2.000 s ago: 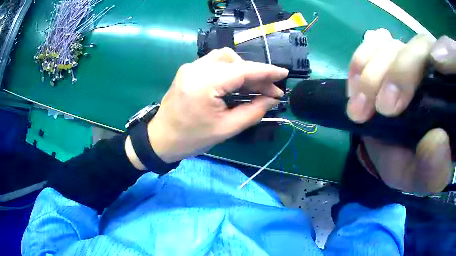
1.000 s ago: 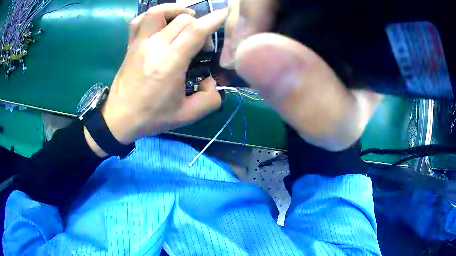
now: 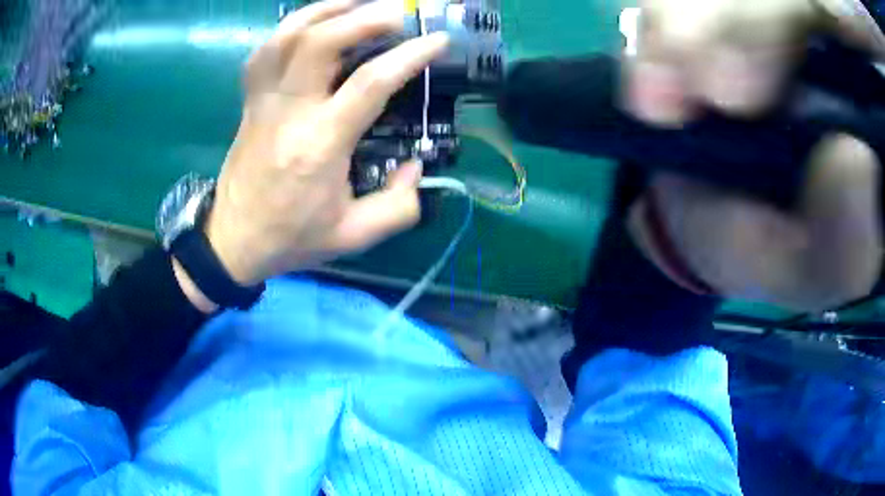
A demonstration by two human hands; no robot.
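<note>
The black housing unit [image 3: 464,82] lies on the green bench at the top middle, cut off by the frame's top edge. My left hand [image 3: 315,145] is around its left side, thumb and fingers spread over it, holding it. White, yellow and blue lead wires [image 3: 454,237] trail from the unit over the bench's near edge. My right hand [image 3: 742,145], blurred, is wrapped around the black electric screwdriver [image 3: 573,102]. The screwdriver lies level, its front end just right of the unit. Its bit cannot be made out.
A pile of pale violet wire harnesses [image 3: 39,73] with yellowish ends lies at the upper left of the green bench [image 3: 175,126]. A green crate [image 3: 49,266] shows below the bench edge at left. A dark cable runs at the lower right.
Since one second ago, my right hand and the screwdriver have swung away to the right, uncovering the unit's right side. My left hand has stayed on the unit. The view has shifted since the first frame.
</note>
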